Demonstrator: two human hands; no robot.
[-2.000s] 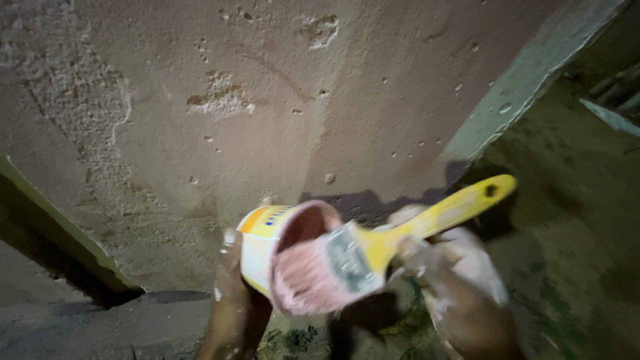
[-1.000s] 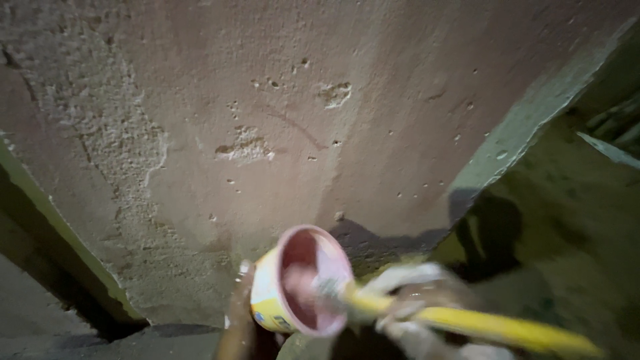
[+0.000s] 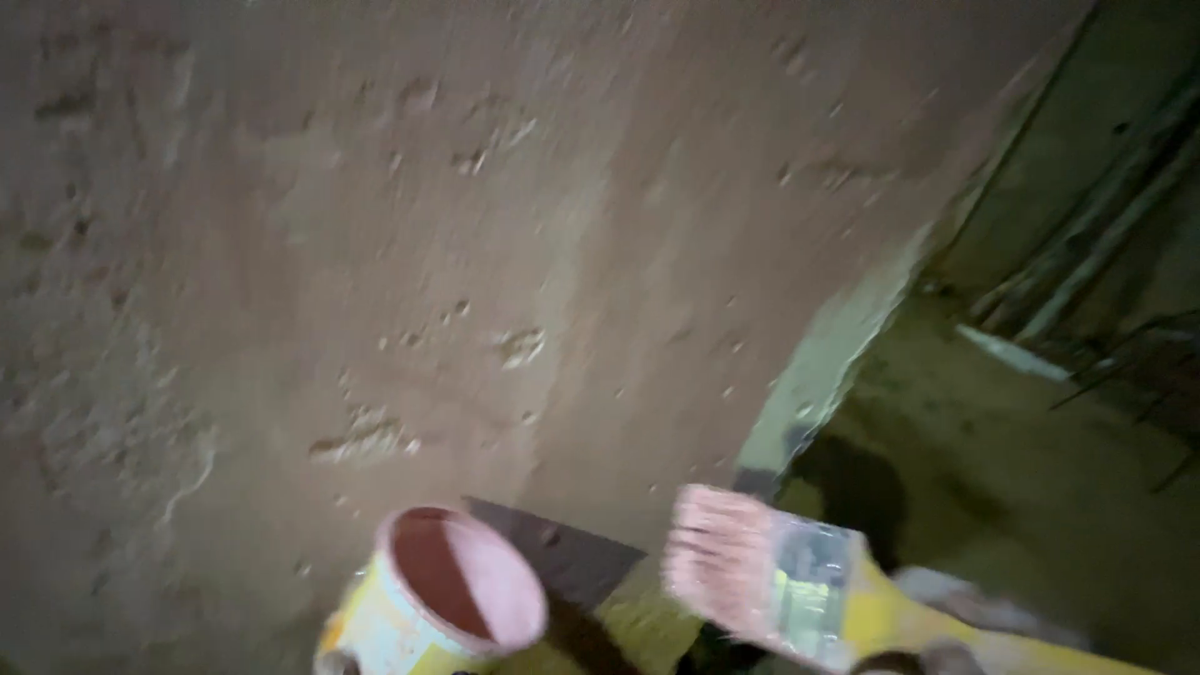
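At the bottom of the view, a white and yellow plastic tub (image 3: 412, 619) of pink paint tilts toward the right. Only fingertips of my left hand (image 3: 339, 662) show, at the tub's lower left side. My right hand (image 3: 947, 647) grips the yellow handle of a flat paintbrush (image 3: 811, 586), right of the tub and apart from it. Pink paint coats its bristles, which point left. Behind both is a rough, pinkish plastered wall (image 3: 647, 281) with pits and chips.
The wall ends at a pale, chipped edge (image 3: 830, 361) on the right. Beyond it lies dim ground (image 3: 984, 459), with long poles (image 3: 1106, 248) and thin twigs farther back. Dark shadows fall on the lower wall and the ground.
The brush was inside the tub a second ago; it is now out, to the right of it, in my right hand. The view has shifted up the wall.
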